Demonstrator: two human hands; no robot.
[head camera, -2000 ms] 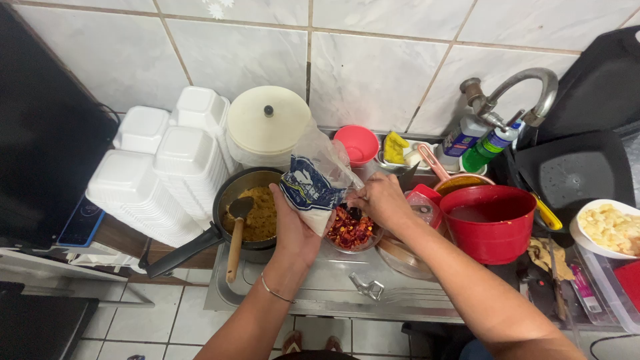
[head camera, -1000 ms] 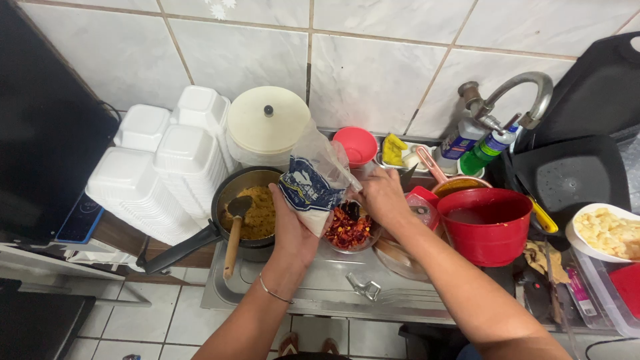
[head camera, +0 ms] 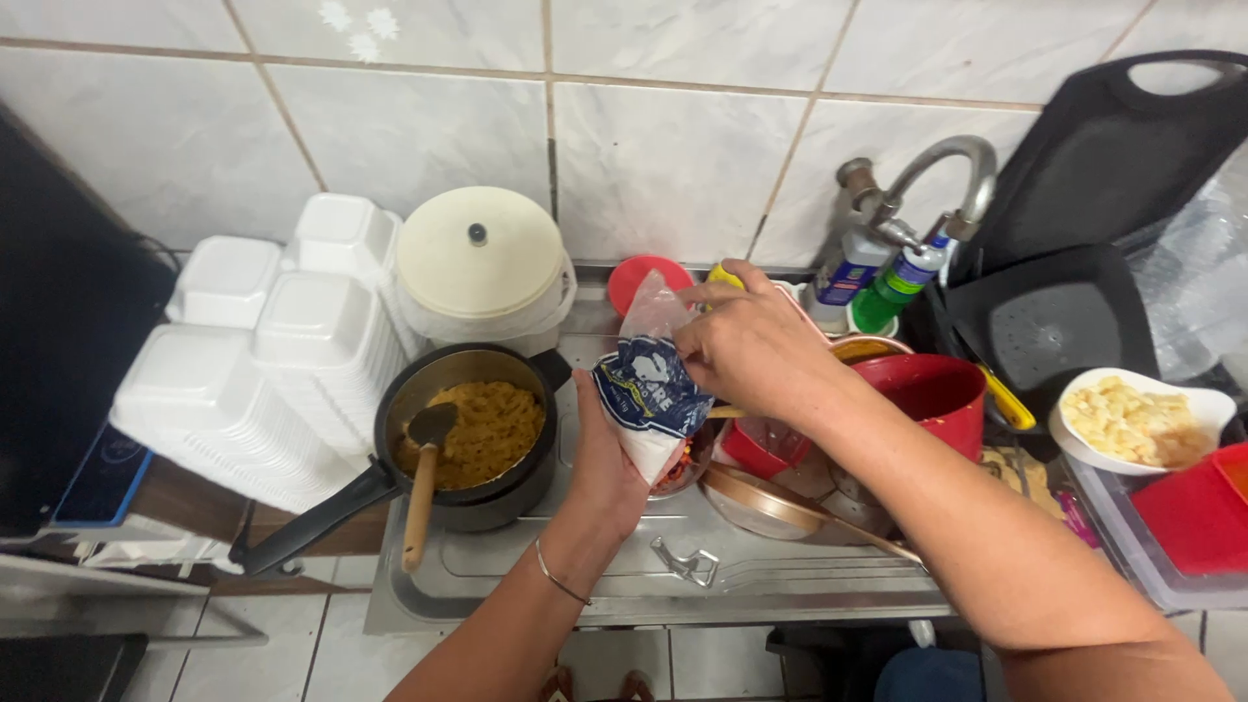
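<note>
My left hand (head camera: 606,458) cups a plastic bag of white powder (head camera: 651,390) from its left side and below. Fingers of my right hand (head camera: 756,341) are at the bag's upper right side; a thin wooden handle shows just beneath them. Left of the bag, a dark saucepan (head camera: 468,439) holds a yellow-brown mash and a spoon (head camera: 421,497) with a wooden handle. Behind and under the bag, a clear bowl of chopped red food (head camera: 675,473) is mostly hidden. A red pot (head camera: 926,395) stands beyond my right wrist.
Stacked white foam boxes (head camera: 234,390) and a round lidded container (head camera: 480,253) line the left side. A metal faucet (head camera: 960,185), bottles (head camera: 892,288) and black trays (head camera: 1053,302) are at the back right. A white bowl of pale chunks (head camera: 1136,419) sits on the right.
My right hand has risen from beside the bowl of red food to the bag's upper part. The bag now hides more of that bowl. The view has shifted.
</note>
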